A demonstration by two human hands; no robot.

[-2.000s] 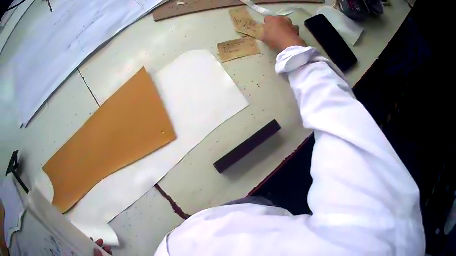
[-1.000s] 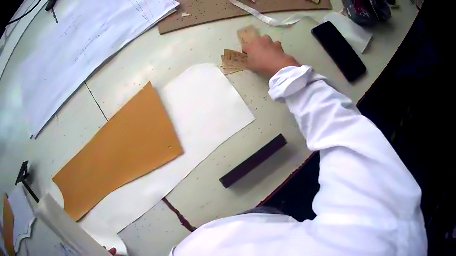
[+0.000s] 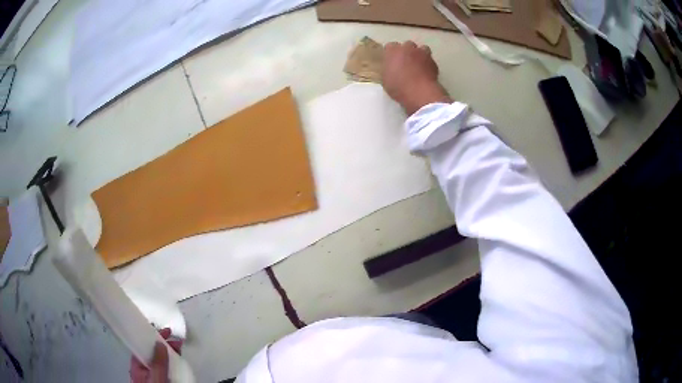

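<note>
My right hand (image 3: pixel 410 75) is at the upper middle, its fingers closed on the small tan card tickets (image 3: pixel 363 60), which overlap in a small stack just off the table. My left hand (image 3: pixel 158 360) is at the bottom left, partly cut off by the frame edge, gripping a rolled or folded white fabric piece (image 3: pixel 105 292). The tan-orange card pattern (image 3: pixel 209 179) lies flat on a white fabric panel (image 3: pixel 366 149). The panel's right part is partly hidden by my right sleeve.
A dark bar (image 3: pixel 411 254) lies near the table's front edge, partly under my sleeve. A black block (image 3: pixel 568 123) lies at the right. White marker sheets (image 3: pixel 164 45) and a brown board (image 3: pixel 419 19) are at the back. A dark T-shaped tool (image 3: pixel 48 191) is at the left.
The view has turned to the right. My right hand has drawn the tickets together and moved them left, beside the panel's top edge. More of my left hand and the white roll shows.
</note>
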